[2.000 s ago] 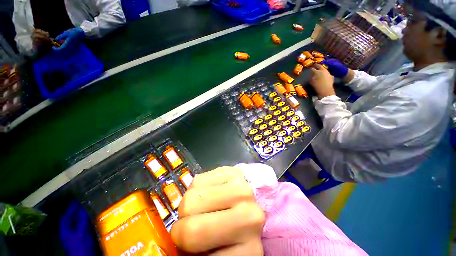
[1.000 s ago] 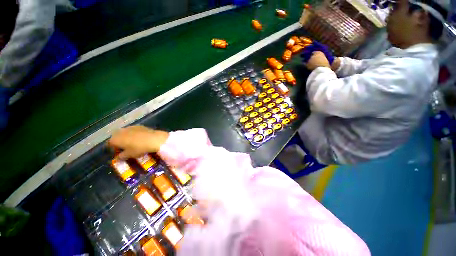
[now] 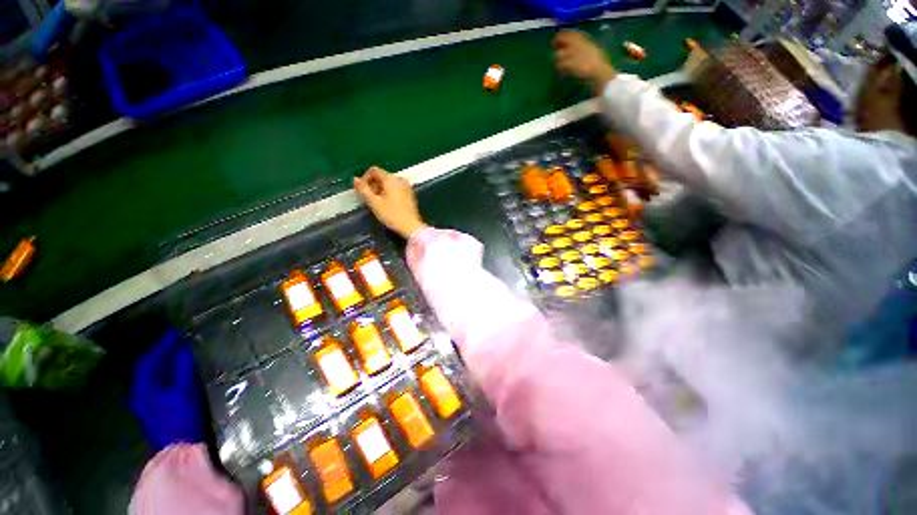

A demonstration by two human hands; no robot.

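A clear packing tray point(image 3: 251, 347) lies on the dark bench in front of me. Orange devices point(image 3: 368, 345) lie flat in three rows of it, several with white labels up; pockets at its left hold none. My bare right hand point(image 3: 390, 201) is over the belt's near edge beyond the tray's far right corner, fingers loosely curled, with no device visible in it. My left hand point(image 3: 169, 392), in a blue glove, is low at the tray's left edge. It is dark, and its fingers and any hold on the tray are unclear.
A green conveyor point(image 3: 302, 131) runs beyond the tray, with an orange device point(image 3: 18, 260) at far left. A green packet point(image 3: 48, 354) lies left. A neighbour's tray point(image 3: 588, 241) stands right, and that person's arm point(image 3: 664, 116) reaches over the belt. A blue bin point(image 3: 171, 62) is across.
My right hand has moved from above the tray's far row to the belt edge. One more device shows in that row. The neighbour's arm now reaches over the belt.
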